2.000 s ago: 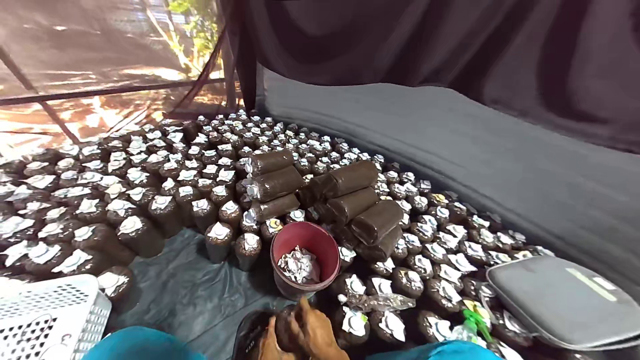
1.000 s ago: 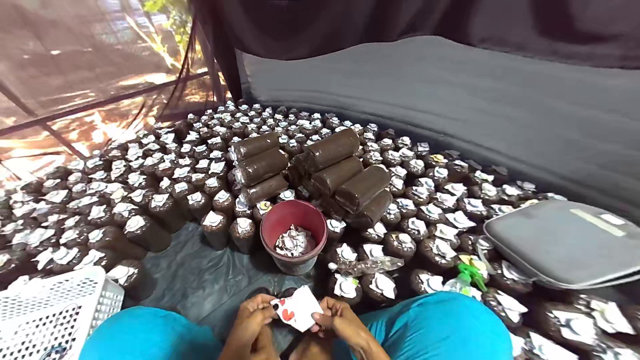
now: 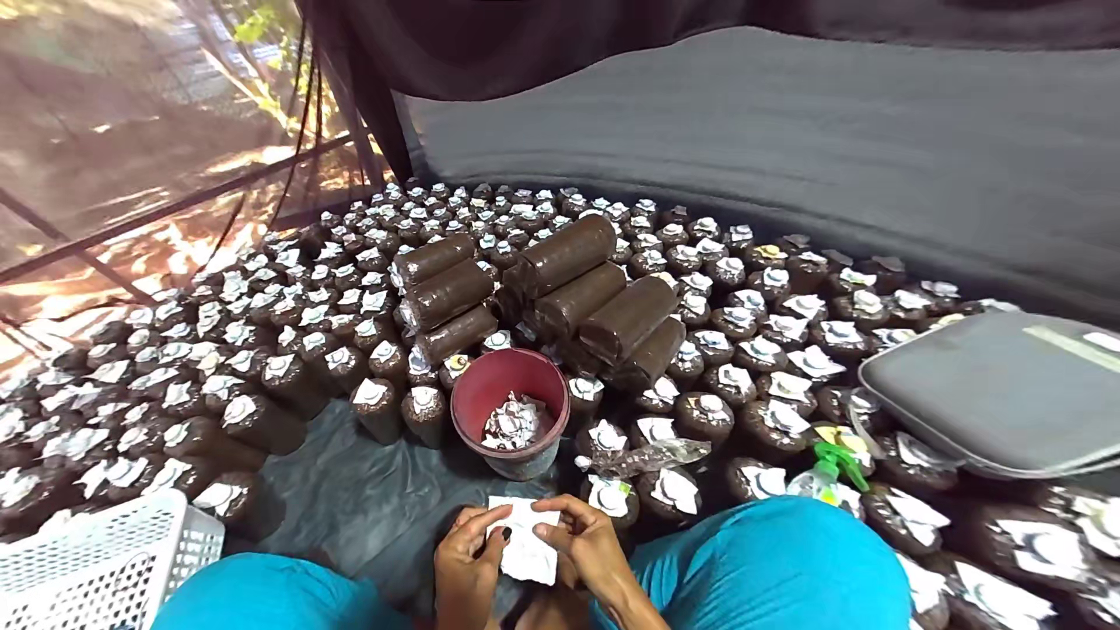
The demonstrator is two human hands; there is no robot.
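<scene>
Between my knees, a small white sheet of paper (image 3: 527,547) is held up by both hands. My left hand (image 3: 470,560) pinches its left edge between thumb and fingers. On the right edge, my right hand (image 3: 588,547) grips it the same way. Just beyond the hands stands a red bucket (image 3: 510,394) with crumpled white and silvery scraps inside. Behind the bucket, filled dark plastic bags (image 3: 630,319) lie on their sides in two piles. Upright filled bags topped with white paper (image 3: 372,402) surround the bucket's far side.
A white perforated plastic basket (image 3: 179,547) is at the lower left. On the right, a grey lid (image 3: 997,389) rests over upright bags, near a spray bottle with a green head (image 3: 827,477). Black sheeting (image 3: 350,490) covers the ground. A crumpled clear plastic bag (image 3: 652,457) lies right of the bucket.
Two seconds ago my hands were together low over a dark rounded thing. One second ago they held a white sheet with red marks; now the sheet between them shows a plain white face.
</scene>
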